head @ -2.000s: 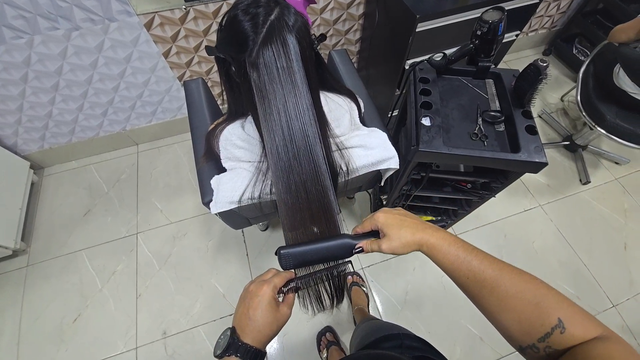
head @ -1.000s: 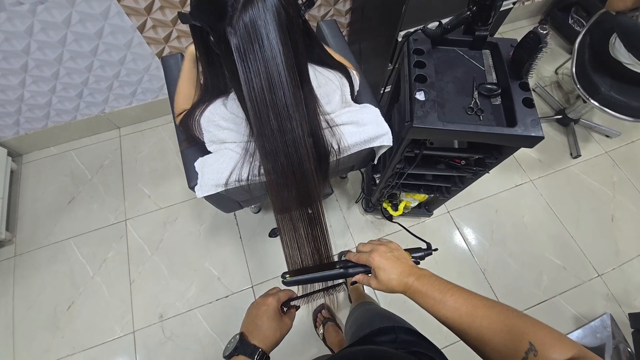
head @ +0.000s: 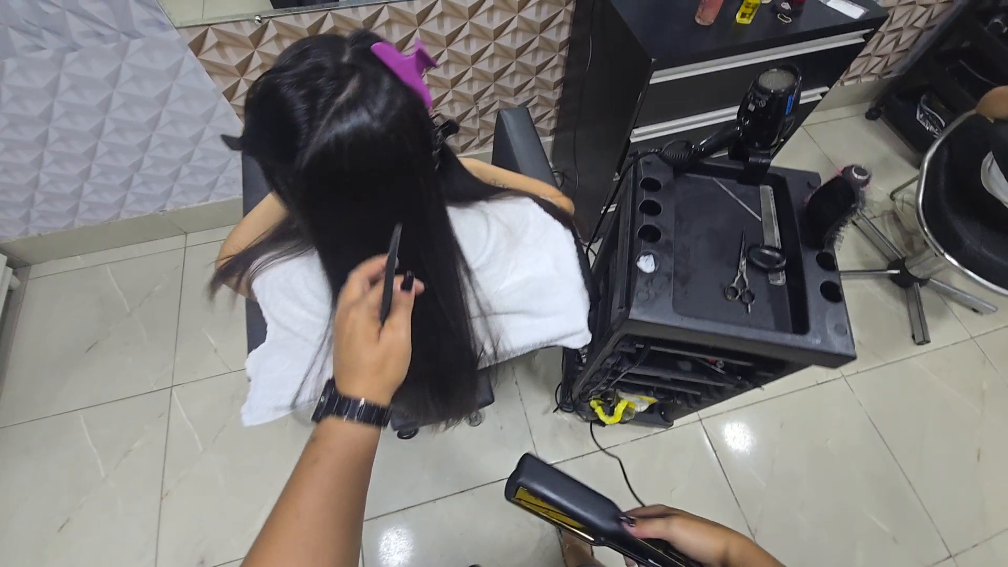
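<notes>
A seated person's long straight dark hair [head: 386, 189] hangs down over a white towel [head: 528, 268] on the shoulders. A purple claw clip [head: 408, 69] and dark clips hold parts of it on the head. My left hand [head: 376, 331], with a black watch at the wrist, grips a dark comb [head: 389, 276] over the middle of the hair. Low in the view, my right hand [head: 677, 537] is closed round the handle of a black hair straightener [head: 571, 500]. Its plates, yellowish inside, stand slightly apart with no hair between them.
Right of the chair stands a black salon trolley [head: 693, 315] bearing scissors [head: 740, 279], a flat comb [head: 770, 228], a hair dryer [head: 765, 110] and a round brush [head: 836, 201]. The straightener's cord [head: 618, 461] runs beside it. A black drawer cabinet [head: 740, 79] is behind, a wheeled stool [head: 965, 213] at far right.
My left hand has moved up with the comb, from the hair ends to the upper back. The straightener has left the hair and is now lower right of it. The view has shifted.
</notes>
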